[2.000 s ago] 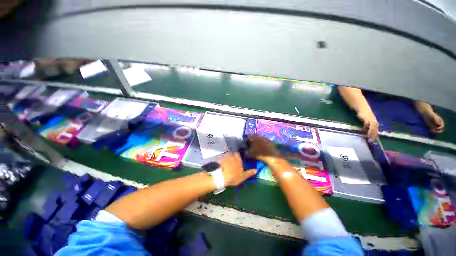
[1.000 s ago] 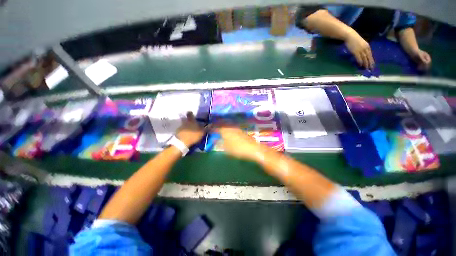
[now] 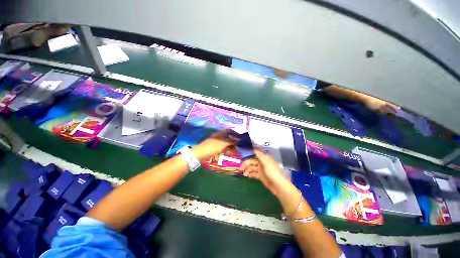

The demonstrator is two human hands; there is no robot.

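My left hand (image 3: 214, 146) and my right hand (image 3: 263, 169) are over a bright printed cover (image 3: 222, 117) on the belt. Between them is a small dark blue carton (image 3: 245, 144), with the fingers of both hands on it. Its shape is blurred. Right of it an open box tray (image 3: 275, 137) holds a white card, with a dark blue strip at its right side. Left of the hands another tray (image 3: 113, 132) holds a white card (image 3: 138, 117), with dark blue pieces (image 3: 157, 143) at its right side.
The green belt (image 3: 196, 185) has worn white rails (image 3: 212, 210). Small dark blue cartons (image 3: 63, 189) are heaped at the near left, more at the near right. A grey shelf (image 3: 242, 30) crosses overhead. Across the belt a person's arm (image 3: 353, 95) is over dark blue blanks (image 3: 363, 121).
The boxes have shifted in view as the camera turned. My hands have moved from the blue strip beside a tray to the printed cover and now have a small carton between them.
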